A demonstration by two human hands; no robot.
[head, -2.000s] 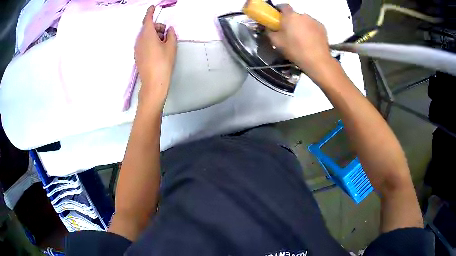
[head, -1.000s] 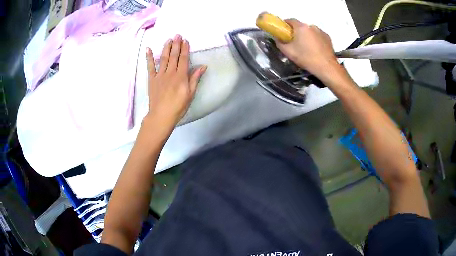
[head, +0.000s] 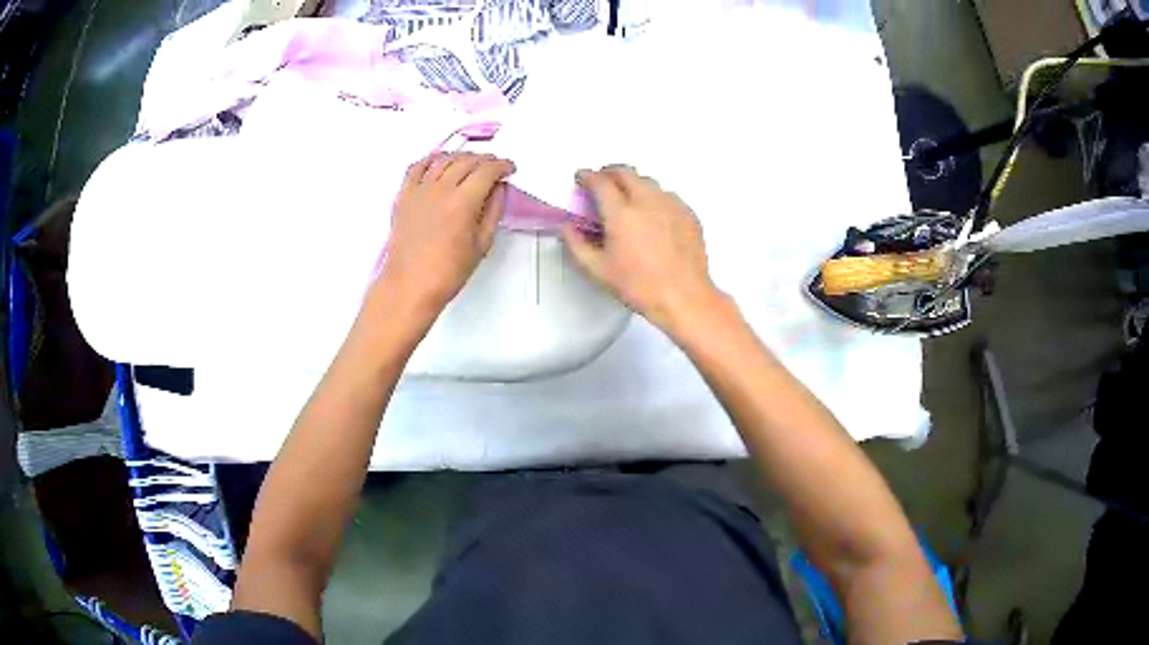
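Note:
The pink garment (head: pixel 536 214) lies on the white padded pressing board (head: pixel 504 334), much of it washed out to near white. My left hand (head: pixel 447 221) holds the garment's pink edge near the middle of the board. My right hand (head: pixel 643 239) pinches the same pink part a little to the right, near the rounded board end. A short pink stretch shows between the hands. The steam iron (head: pixel 888 271) stands on the right side of the white-covered table, its wooden handle free.
Striped grey-and-white cloth (head: pixel 466 38) lies behind the board. A whitish hose (head: pixel 1071 224) runs right from the iron beside a yellow hose (head: pixel 1014 132). White hangers (head: pixel 183 517) hang at lower left. A blue plastic item (head: pixel 819 599) is partly hidden by my right arm.
My right hand has let go of the iron, now parked further right, and has taken hold of the pink garment. My left hand has gone from lying flat to gripping the edge.

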